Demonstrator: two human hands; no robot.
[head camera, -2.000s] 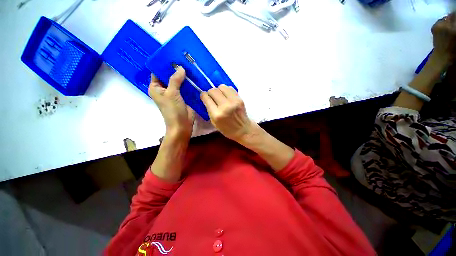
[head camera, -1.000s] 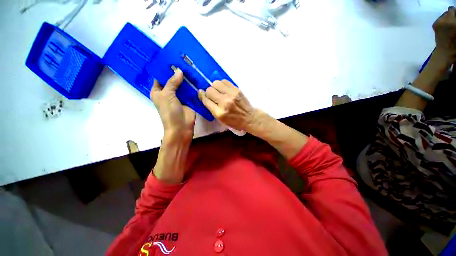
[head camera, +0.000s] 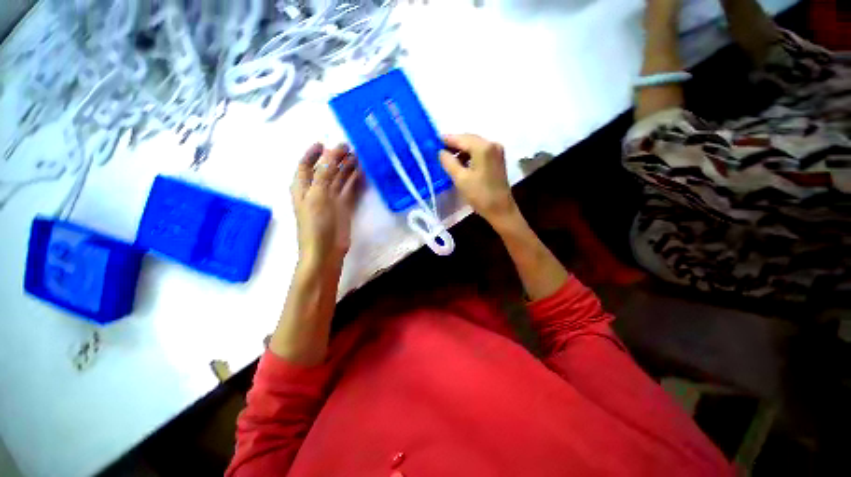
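Note:
A blue plastic tray (head camera: 367, 140) lies tilted between my hands, near the table's front edge. Two white plug ends sit side by side on it. Their white cord (head camera: 431, 233) trails off the tray's near end in a small coil over the edge. My right hand (head camera: 479, 174) pinches the tray's right side. My left hand (head camera: 325, 197) is to the left of the tray with its fingers apart, and it appears empty. The image is slightly blurred.
A second blue tray (head camera: 203, 228) and a deeper blue tray stack (head camera: 121, 279) lie at the left. Tiny specks (head camera: 86, 351) are near the stack. A large tangled cable pile (head camera: 168, 56) covers the far left. Another person's arm (head camera: 660, 56) and patterned clothing are at the right.
The view has turned, showing more of the cable pile. My left hand has let go of the tray. My right hand has moved from the cords to the tray's right side.

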